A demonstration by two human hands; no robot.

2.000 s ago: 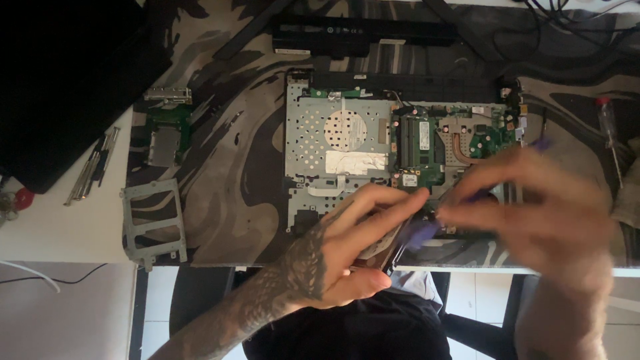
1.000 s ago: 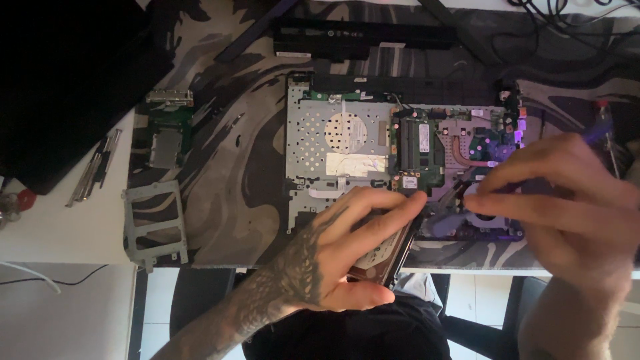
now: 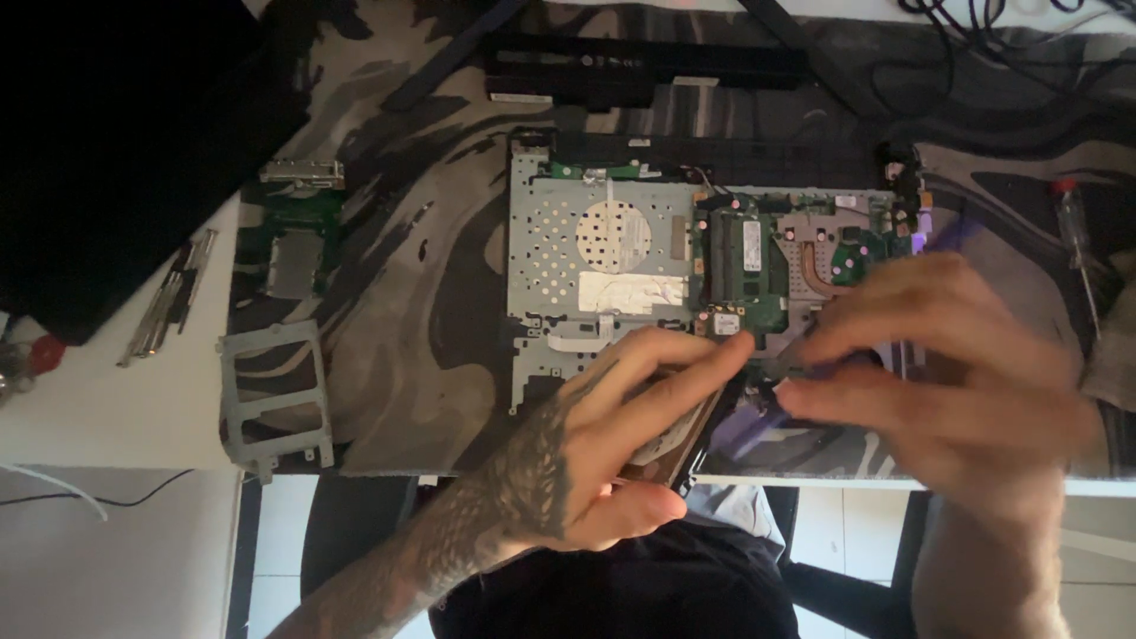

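Note:
My left hand grips a flat rectangular part with a metal face, seemingly a hard drive, tilted at the mat's front edge. Blurred by motion, my right hand pinches a purple tool, possibly a brush, whose one end lies beside that part. Behind both hands is an opened laptop base with a perforated metal plate, a memory module, a green circuit board and a copper heat pipe. My right hand hides the base's lower right portion.
A black laptop battery lies behind the base. At left are a metal bracket, a small circuit board and several slim metal tools near a large black panel. A screwdriver lies at right, cables behind.
My right hand and the purple tool have shifted about near the held part; the tool's lower end is again lower, beside the part. My left hand has stayed nearly still, keeping its grip.

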